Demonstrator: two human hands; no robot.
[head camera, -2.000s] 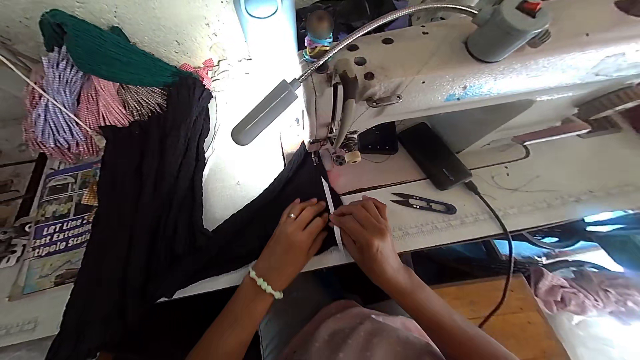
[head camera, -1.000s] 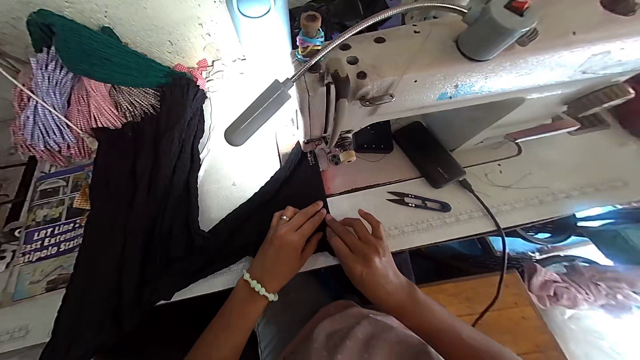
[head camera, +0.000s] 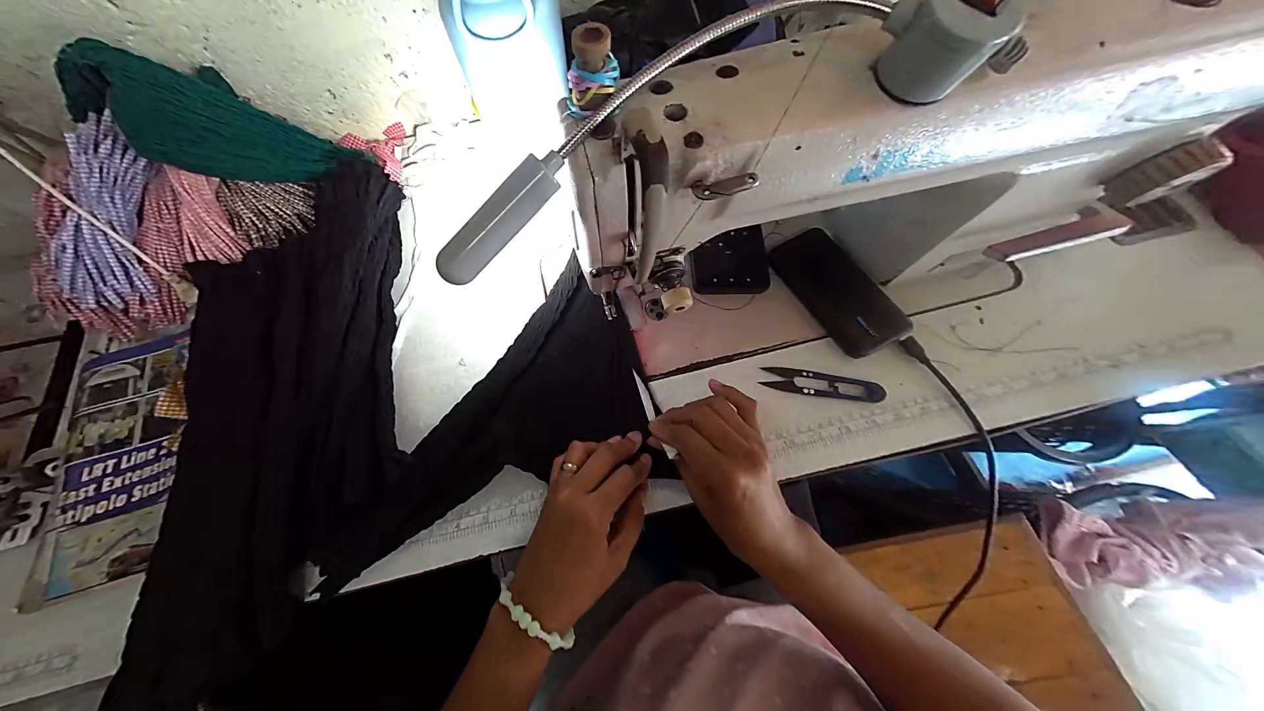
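Black fabric (head camera: 563, 395) runs under the presser foot (head camera: 609, 301) of an industrial sewing machine (head camera: 790, 109) and spreads left in long gathered folds. My left hand (head camera: 592, 504) lies on the fabric near the table's front edge, fingertips pressing its right part. Close beside it, my right hand (head camera: 721, 454) pinches the fabric's right edge between thumb and fingers. A narrow white strip (head camera: 645, 395) shows along that edge, running down to my right fingers. Whether the left fingers grip the cloth or only press it is hard to see.
Thread snips (head camera: 825, 384) lie right of my right hand, near a black power bank (head camera: 839, 291) with a cable and a dark device (head camera: 731, 261). A grey gooseneck lamp (head camera: 499, 219) hangs over the table. Bundled checked fabric strips (head camera: 104, 227) and a printed sheet (head camera: 114, 474) are at left.
The white strip, hidden one second ago, shows again at the fabric edge. My hands have shifted slightly along that edge, and the fabric by my left hand lies differently, baring the table's ruler markings.
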